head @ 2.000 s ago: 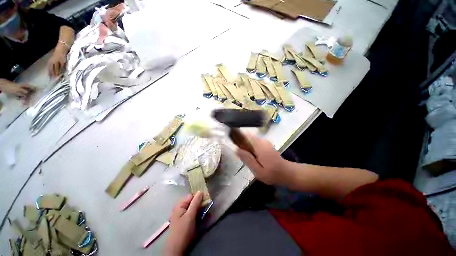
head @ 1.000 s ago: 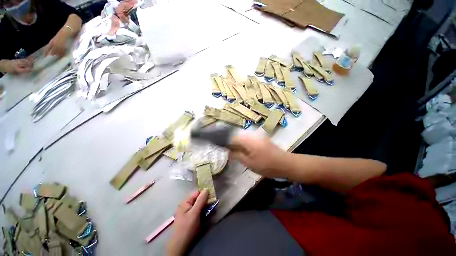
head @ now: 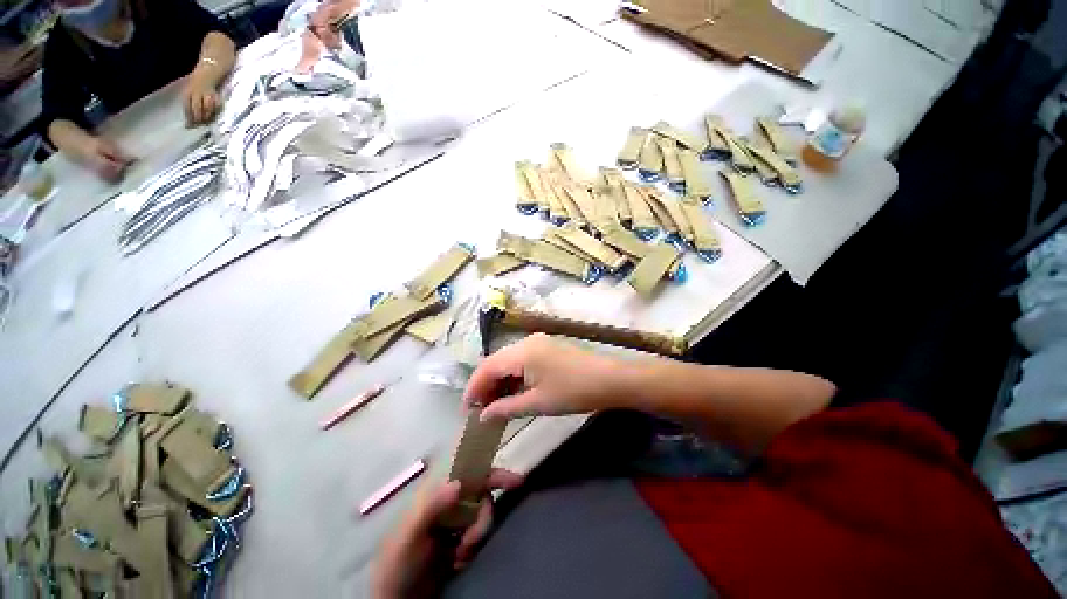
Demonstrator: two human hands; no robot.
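Note:
A khaki strap tab (head: 477, 454) is held between my two hands near the table's front edge, above the apron. My left hand (head: 435, 527) grips its lower end. My right hand (head: 532, 380) has its fingers at the upper end. The tab's metal ring is hidden. The hammer (head: 585, 326) lies beyond my right hand, its head at the left on the plastic-wrapped pounding block (head: 466, 316), its wooden handle pointing right. The block is partly covered by the hammer and my right hand.
A pile of tabs (head: 146, 503) lies at left. Overlapping tabs (head: 392, 314) lie left of the block, laid-out tabs (head: 620, 211) beyond it. Two pink strips (head: 392, 487) lie near my left hand. A bottle (head: 833, 138), white strips (head: 293, 146) and a person (head: 129, 70) are farther off.
My right hand has let go of the hammer, which now rests on the block, and has moved to the tab. The tab has come off the block towards me. The view has shifted slightly.

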